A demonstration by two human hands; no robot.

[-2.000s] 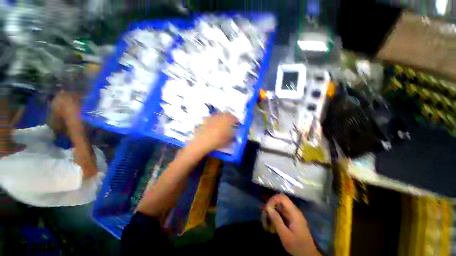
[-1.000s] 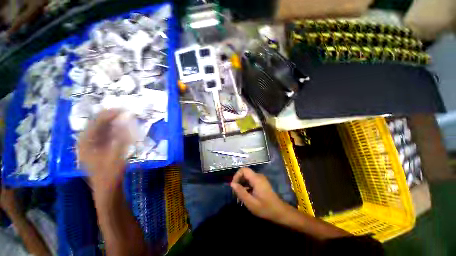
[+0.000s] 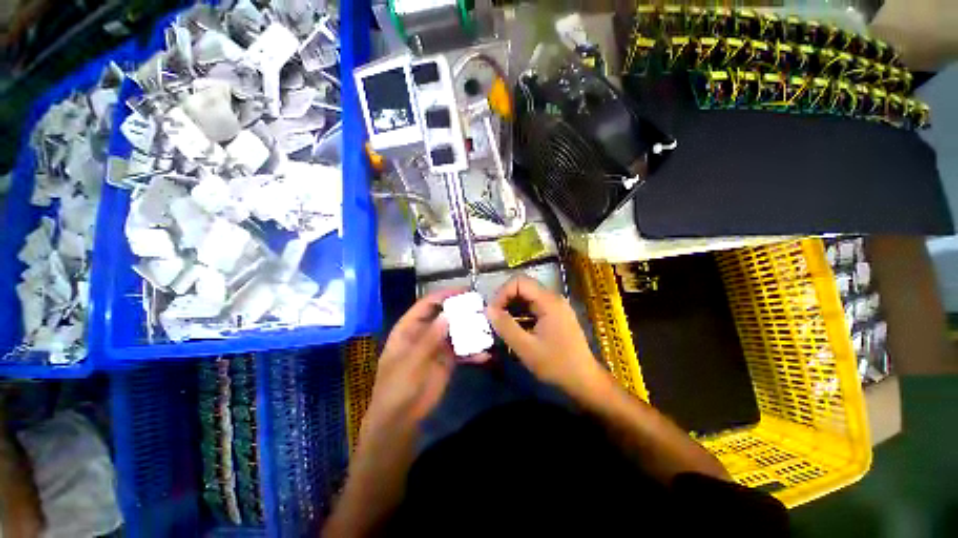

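A white plastic housing (image 3: 469, 324) is held over the front of the metal tray (image 3: 429, 284), just below the tip of the slim soldering iron (image 3: 462, 236). My left hand (image 3: 413, 352) grips the housing from its left side. My right hand (image 3: 541, 331) is at its right side, fingers bent, with the fingertips close to or touching the housing. Something small and dark shows between the right fingers; I cannot tell what. The hands and housing hide most of the tray.
Blue trays (image 3: 362, 210) heaped with white housings stand left, above a blue crate (image 3: 158, 452) of green boards. The soldering machine (image 3: 436, 116) and black fan (image 3: 583, 158) are ahead. Right are a black mat (image 3: 788, 179) with rows of boards and a yellow crate (image 3: 804, 347).
My left hand has come from the blue tray to the centre with a white housing. My right hand has moved up beside it, over the metal tray.
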